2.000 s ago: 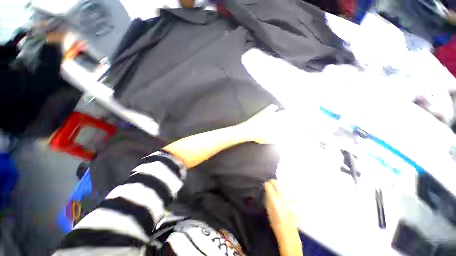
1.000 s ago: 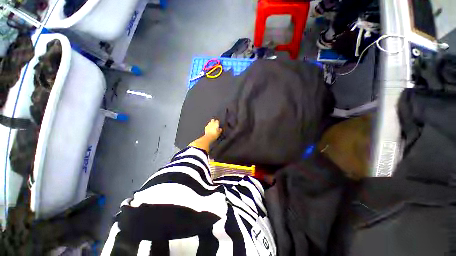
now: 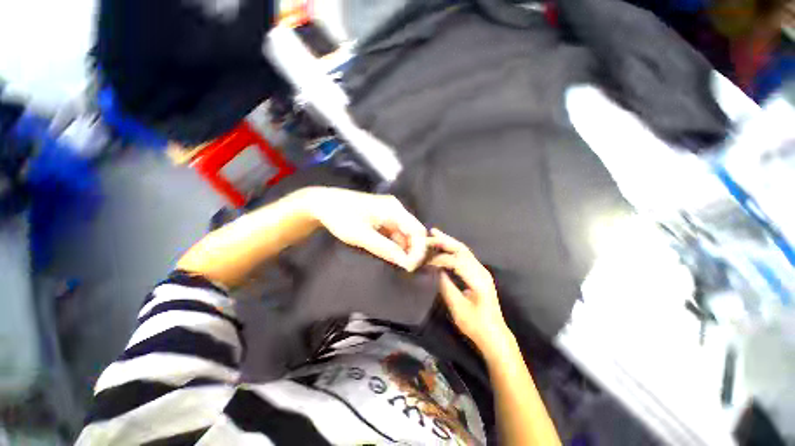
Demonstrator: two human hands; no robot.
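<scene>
The dark grey garment [image 3: 488,165] lies over the white sewing table [image 3: 641,322] and hangs down onto my lap. My left hand [image 3: 370,228] is over the near part of the cloth, its fingers curled. My right hand [image 3: 462,283] meets it, fingertips touching or nearly touching those of the left hand. The fingertips seem to pinch at the dark cloth's edge, but blur and the fingers hide what lies between them.
A red stool [image 3: 242,164] stands on the floor at left. A person in dark clothes [image 3: 187,70] is at upper left. The bright machine with a blue stripe [image 3: 754,209] is at right, with slim dark tools [image 3: 728,376] near it.
The view has swung from the floor, crate and lap back to the table. My left hand has left the cloth bundle over the blue crate and is now beside my right hand, which has come into view.
</scene>
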